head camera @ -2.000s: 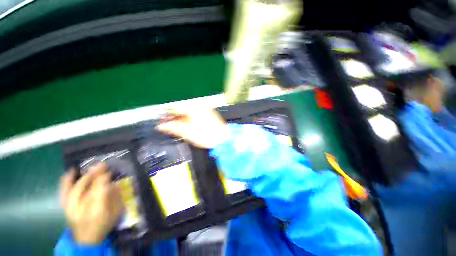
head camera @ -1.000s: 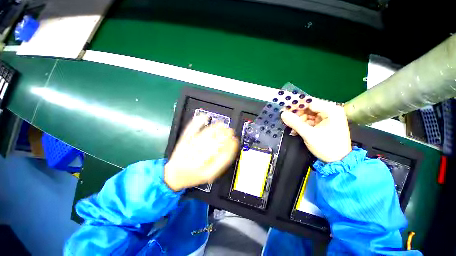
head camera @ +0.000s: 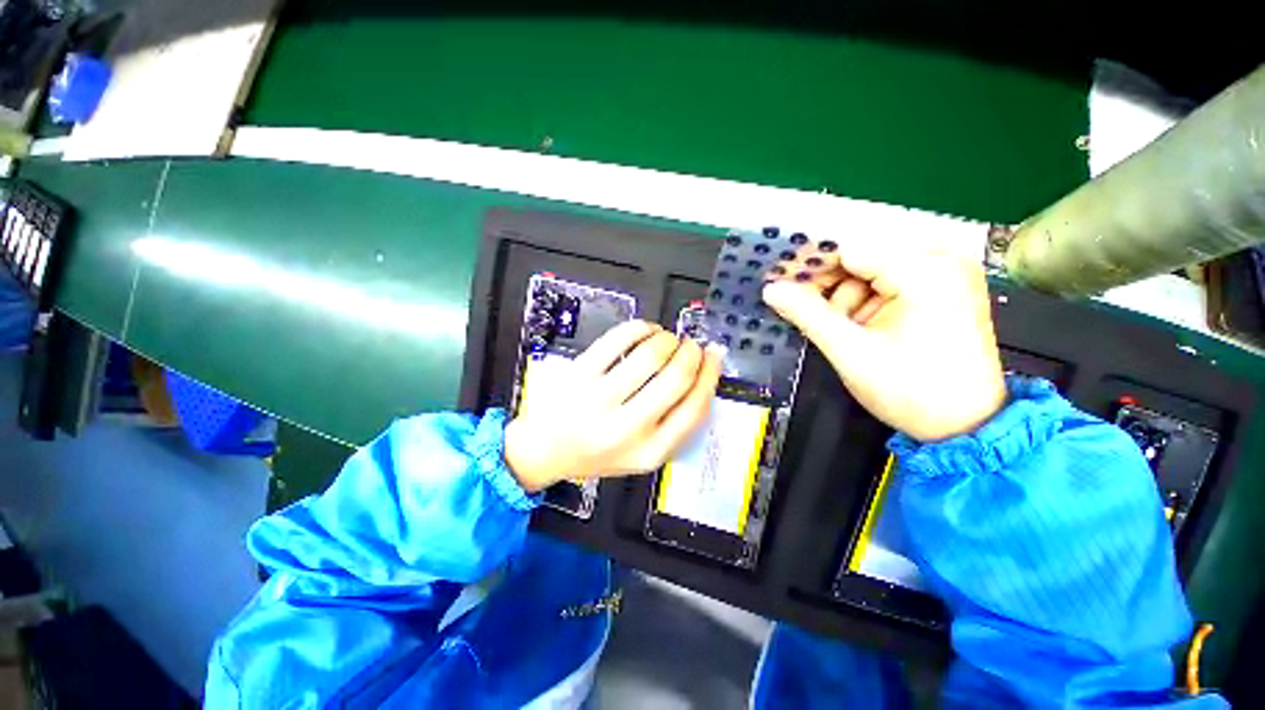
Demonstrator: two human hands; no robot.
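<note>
A black foam tray (head camera: 819, 555) holds several open-backed smartphones. My right hand (head camera: 902, 326) pinches an adhesive pad sheet (head camera: 749, 298), a greyish film with rows of black dots, over the upper part of the second smartphone (head camera: 710, 465). My left hand (head camera: 611, 409) has its fingertips near the sheet's lower left edge and partly covers the leftmost smartphone (head camera: 583, 312). Whether a small pad is between the left fingertips cannot be told. The third smartphone (head camera: 888, 590) is mostly hidden by my right hand and sleeve. The rightmost smartphone (head camera: 1165, 451) lies in its pocket.
A green conveyor belt (head camera: 666, 104) with a white edge runs behind the tray. A post wrapped in yellowish film (head camera: 1151, 194) stands at the right. An orange curved handle (head camera: 1199, 659) shows at the lower right. A blue basket (head camera: 215, 416) is below the bench's left side.
My left hand has moved right, from over the leftmost smartphone to the dotted sheet, uncovering that phone's camera area. The sheet now hangs more upright in my right hand. The view has shifted slightly.
</note>
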